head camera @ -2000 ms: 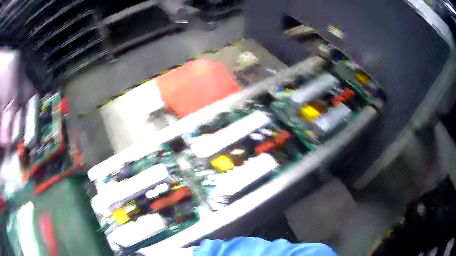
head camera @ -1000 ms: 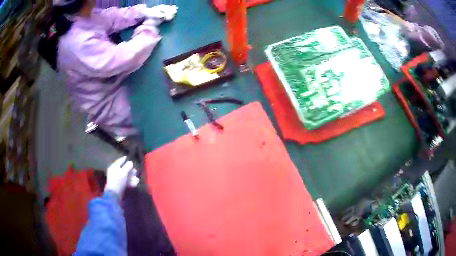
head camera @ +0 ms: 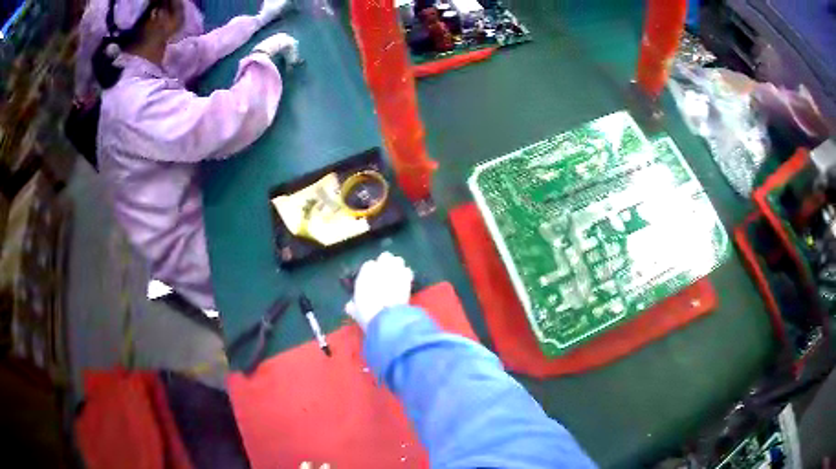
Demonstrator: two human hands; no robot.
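My right hand, white-gloved with a blue sleeve, lies over a dark-handled tool at the back edge of the near red mat. Only bits of the tool show beside the glove; whether it is gripped is hidden. A black and white marker pen lies left of the hand, partly on the mat. Dark-handled pliers lie left of the pen. Small pale tips at the bottom edge look like my left hand's fingertips, cut off. A green circuit board lies solder side up on another red mat.
A black tray with a yellow ring and yellowish paper stands behind my hand. Red-wrapped posts rise from the green bench. A person in pink works at the left. Clear plastic bags and a red-edged rack are at right.
My right hand has come in over the dark tool. Pliers now lie left of the pen. My left hand has left the left side of the picture. The view has shifted.
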